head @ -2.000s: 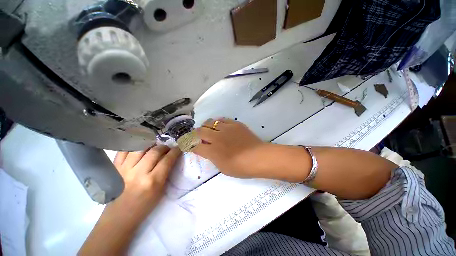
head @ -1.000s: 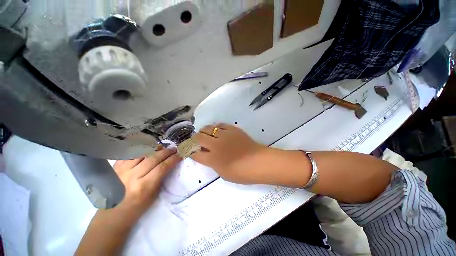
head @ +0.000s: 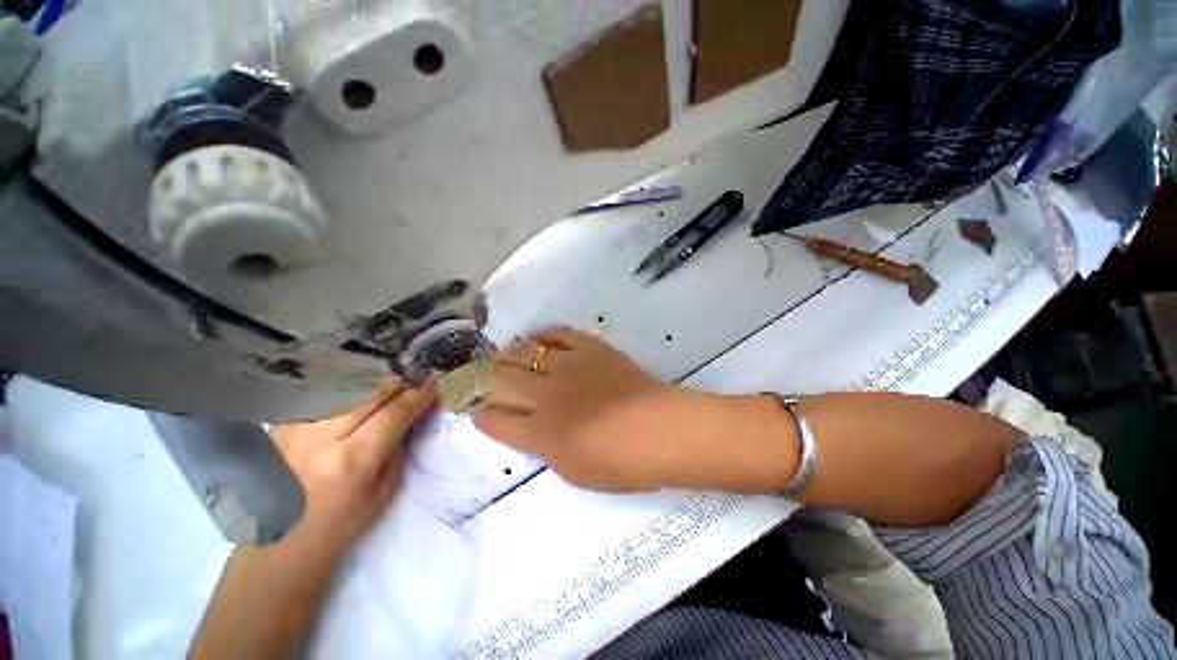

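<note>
The sewing machine head (head: 387, 206) fills the upper left. A thin white fabric piece (head: 445, 484) lies under the needle area (head: 445, 348) and blends with the white table. My left hand (head: 342, 458) lies on the fabric left of the foot, its fingertips partly hidden by the machine head. My right hand (head: 574, 406), with a ring and a bracelet, is right of the foot, its fingers bent at a small tan block (head: 467, 384). The frames do not show whether either hand grips the fabric.
Black thread snips (head: 691, 235), a thin grey strip (head: 633, 200) and a wooden-handled tool (head: 865, 264) lie right of the needle. Dark checked cloth (head: 942, 103) hangs at upper right. A printed ruler scale (head: 620, 554) runs along the table's front edge. White material (head: 39, 554) lies at far left.
The view has shifted, so the machine head sits further left and slightly lower. My left fingers have drawn closer together beside the foot. My right hand stays by the tan block.
</note>
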